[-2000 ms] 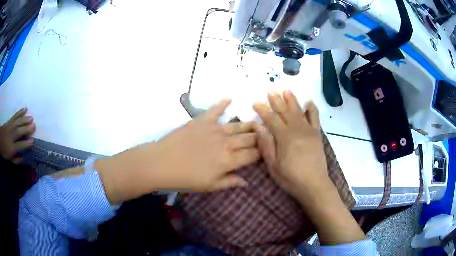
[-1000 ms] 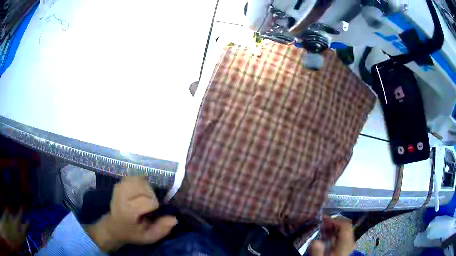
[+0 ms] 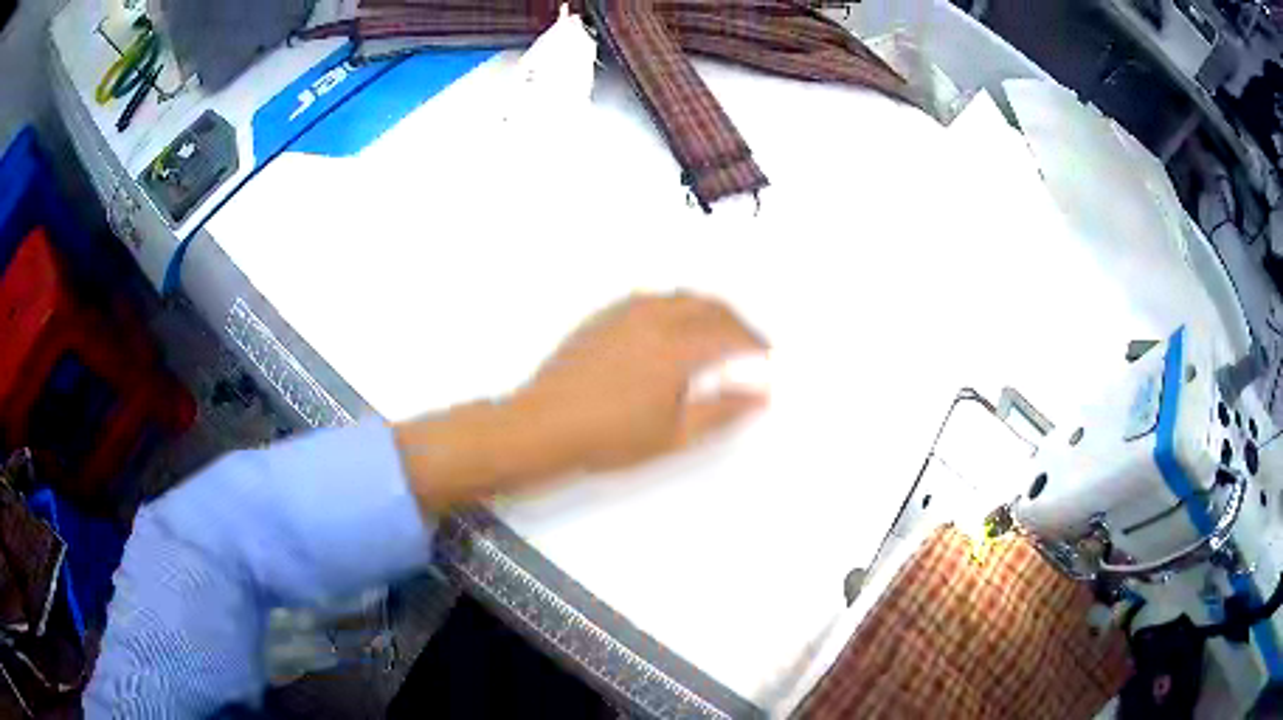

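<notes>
My left hand is over the middle of the white table, slightly blurred, with thumb and fingers apart and nothing in them. A checked red-brown garment panel lies at the lower right, its top edge at the lit needle area of the sewing machine head. A bundle of checked band strips lies at the far side of the table, one strip end pointing towards me with loose threads. My right hand is not in view.
A small dark tray is set in the far left table corner, near a yellow-green coil. A ruler-marked front edge crosses the lower left. A red stool-like object stands on the left. White sheets lie at the upper right.
The view has swung left, so the machine and panel now show at the lower right. My left hand has moved from the front edge out over the table. My right hand has left the picture.
</notes>
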